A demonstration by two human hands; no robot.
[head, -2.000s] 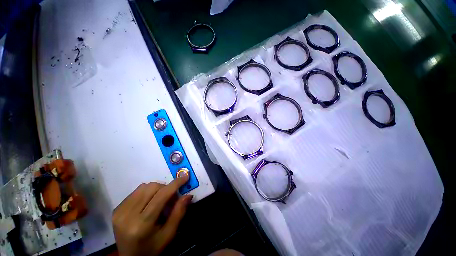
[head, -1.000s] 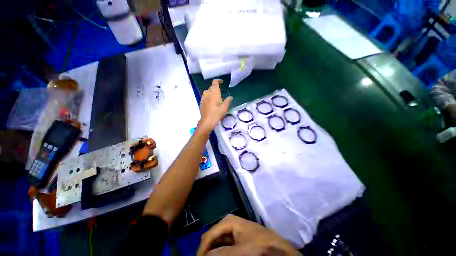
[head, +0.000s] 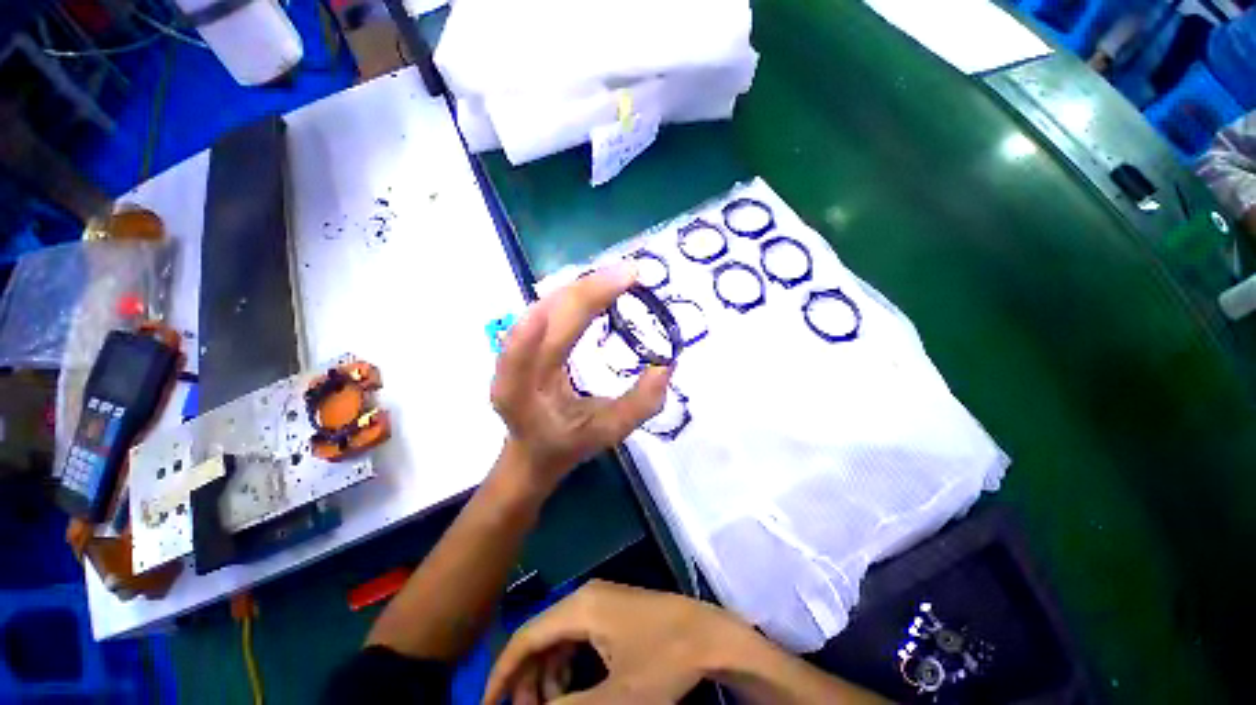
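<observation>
My left hand (head: 572,365) holds a dark watch case ring (head: 645,327) tilted up between thumb and fingers, above the left part of the white sheet (head: 813,441). Several similar rings lie on the sheet, one at its right (head: 831,338); my left hand partly hides others. My right hand (head: 620,636) is low at the bottom edge, fingers loosely curled and apart, with nothing seen in it. The orange-copper jig (head: 344,411) sits on the pale fixture plate (head: 283,475); dark edges show around its seat, but I cannot tell if a ring is in it.
A dark parts tray (head: 1012,606) with small shiny parts (head: 939,647) is at the lower right. A white-wrapped stack (head: 592,69) stands at the back. A black rail (head: 251,262) and handheld controller (head: 117,413) are left. My left hand partly hides the blue button panel (head: 500,331). A person's sleeve (head: 1230,165) shows at far right.
My left hand has left the button panel, reached to the back of the sheet, and come back holding a ring. The view has shifted. My right hand has come into view at the bottom.
</observation>
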